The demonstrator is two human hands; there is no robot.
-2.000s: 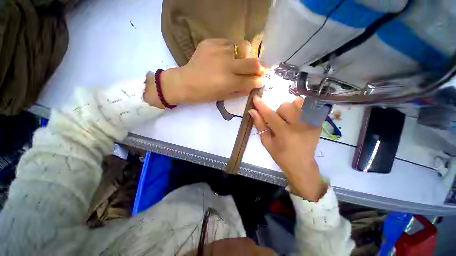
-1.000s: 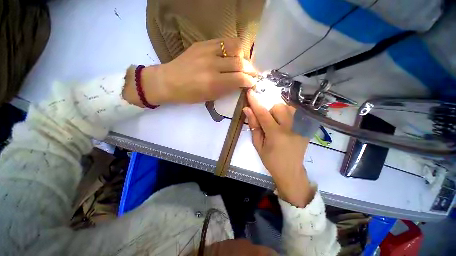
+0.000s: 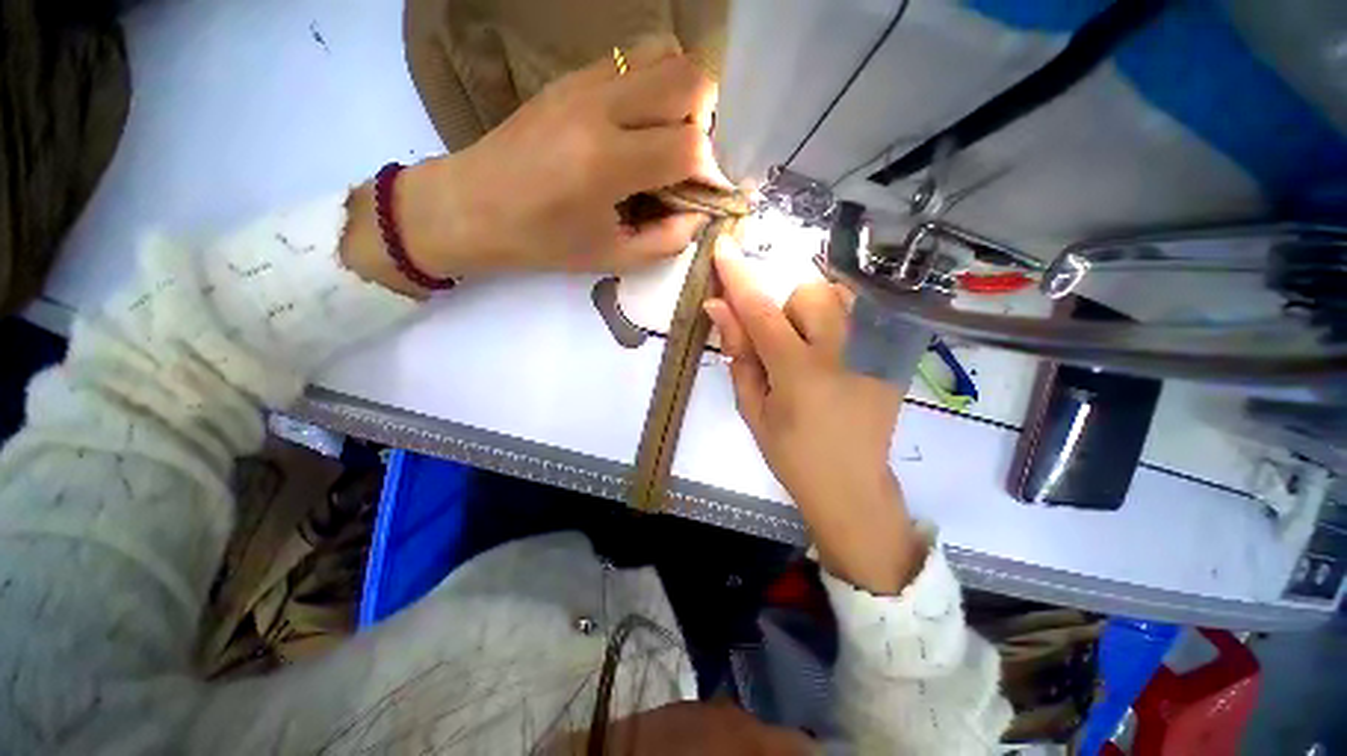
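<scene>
The brown zipper runs from the lit needle area down over the table's front edge. The brown ribbed garment piece lies behind my left hand. My left hand pinches a folded edge of brown cloth just left of the presser foot. My right hand lies right of the zipper, its fingertips on the zipper's upper end by the needle area. Glare hides the exact contact at the needle. The white sewing machine head stands at the upper right.
A black phone lies at the right. Blue and lime-green snips lie by the grey guard. A dark curved piece lies left of the zipper. A brown heap is at far left. A red plastic item is below.
My left fingers have lifted and turned back the cloth edge beside the foot, showing a fold. My right hand has stayed close beside the zipper. The whole view has shifted slightly.
</scene>
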